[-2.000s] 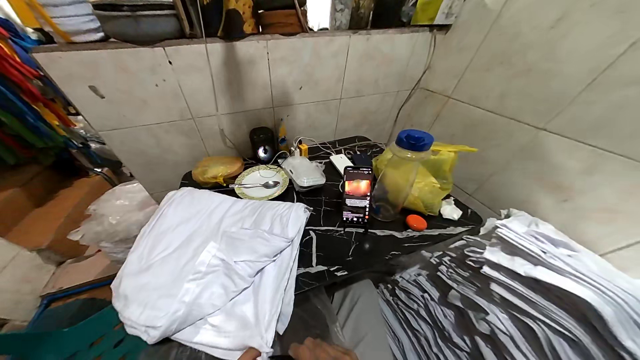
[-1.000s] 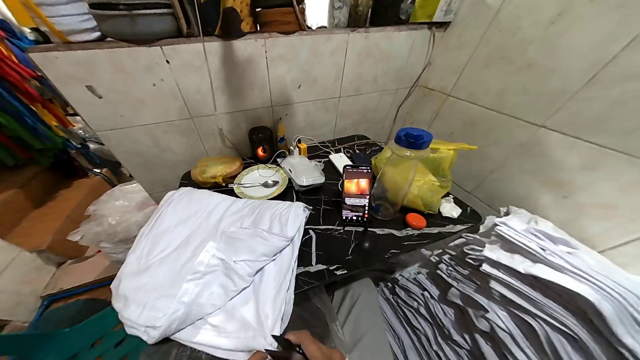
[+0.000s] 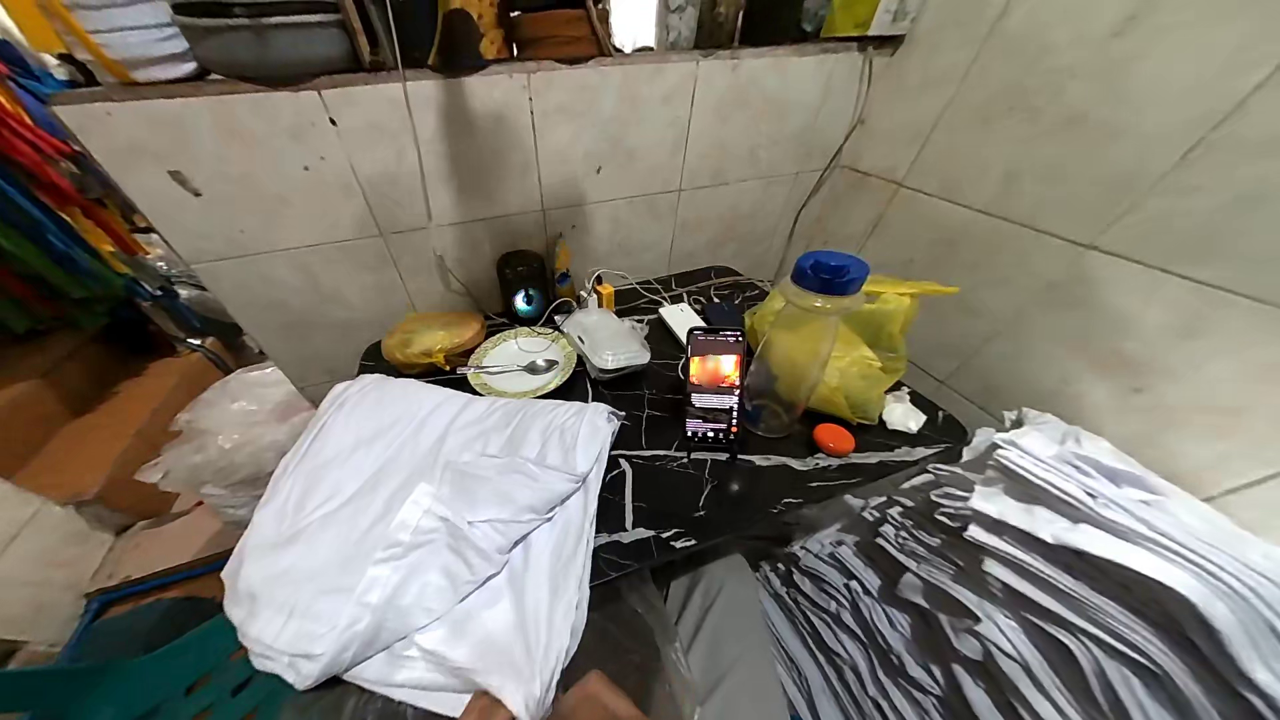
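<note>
At the bottom edge, the fingers of my left hand [image 3: 487, 707] touch the lower edge of a folded white cloth [image 3: 420, 540]; whether they grip it is unclear. Just right of the cloth's bottom corner is my right hand [image 3: 597, 697], mostly cut off by the frame, its fingertips hidden. The white cloth lies partly over the front left of a black marble-patterned table [image 3: 660, 510]. Right of my hands, a large stack of white and dark fabric pieces [image 3: 1000, 590] lies fanned out.
On the table are a lit smartphone [image 3: 714, 388], a clear plastic jar with a blue lid [image 3: 795, 350], a yellow plastic bag [image 3: 860, 350], an orange lid [image 3: 833, 439], a plate [image 3: 523, 382] with a spoon, and a clear plastic container [image 3: 607, 342]. A green plastic chair [image 3: 150, 670] stands lower left.
A small dark object in my right hand one second ago no longer shows. My right hand is lower in view, and fingers now show at the cloth's bottom edge.
</note>
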